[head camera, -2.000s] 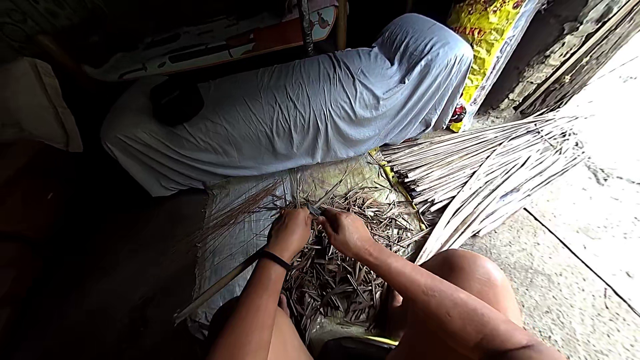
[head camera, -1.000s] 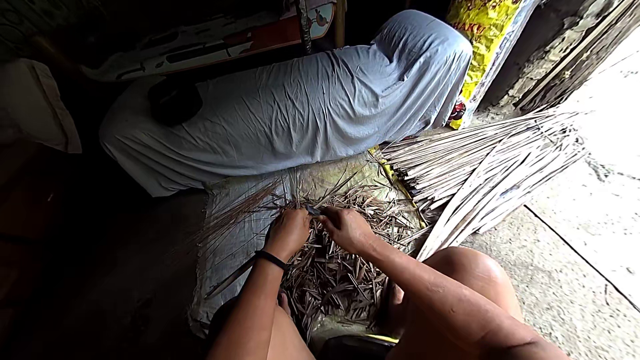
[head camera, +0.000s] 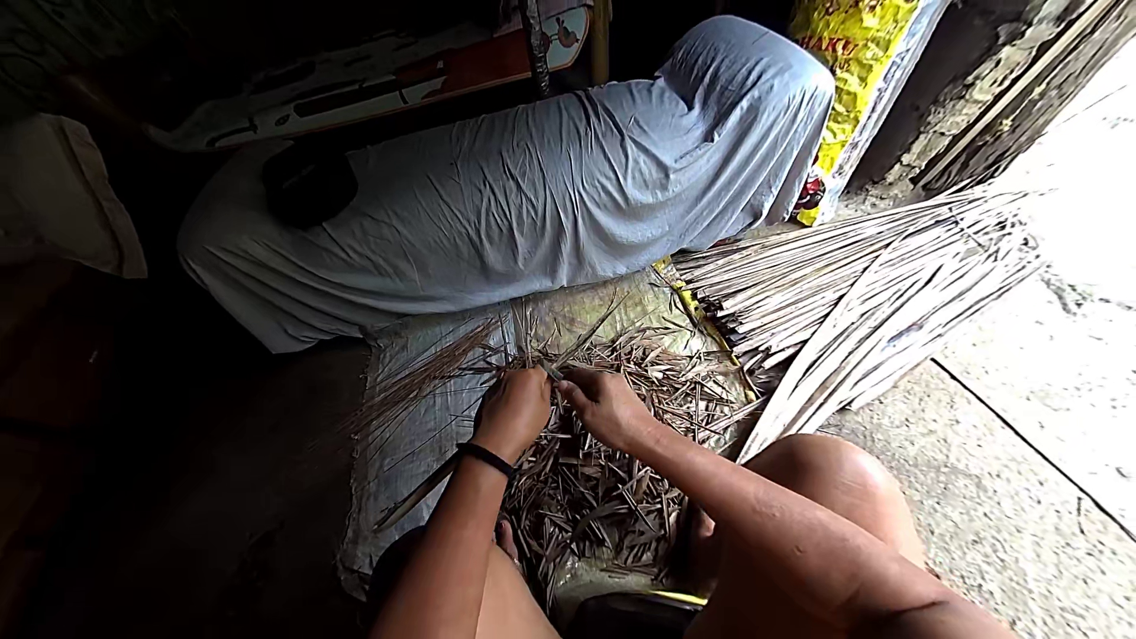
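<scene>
My left hand (head camera: 515, 408), with a dark band round its wrist, is closed on a dry leaf strip (head camera: 417, 497), whose lower end sticks out to the lower left. Close beside it on the right, my right hand (head camera: 605, 406) grips a small greyish tool (head camera: 552, 371), possibly a knife blade, mostly hidden by the fingers. Short dry leaf scraps (head camera: 612, 506) lie heaped under and between my hands. Left of my left hand, thin brown ribs (head camera: 435, 364) are spread on a woven plastic sack (head camera: 390, 453).
A long form under a grey-blue cloth (head camera: 532, 195) lies across the far side, with a black object (head camera: 311, 185) on it. A bundle of long dry leaf strips (head camera: 834, 266) lies at right on concrete. A yellow printed sack (head camera: 843, 89) stands behind. My bare knee (head camera: 834, 488) is at lower right.
The long strip at my left hand reached further to the lower left two seconds ago. Both hands have stayed close together over the scraps.
</scene>
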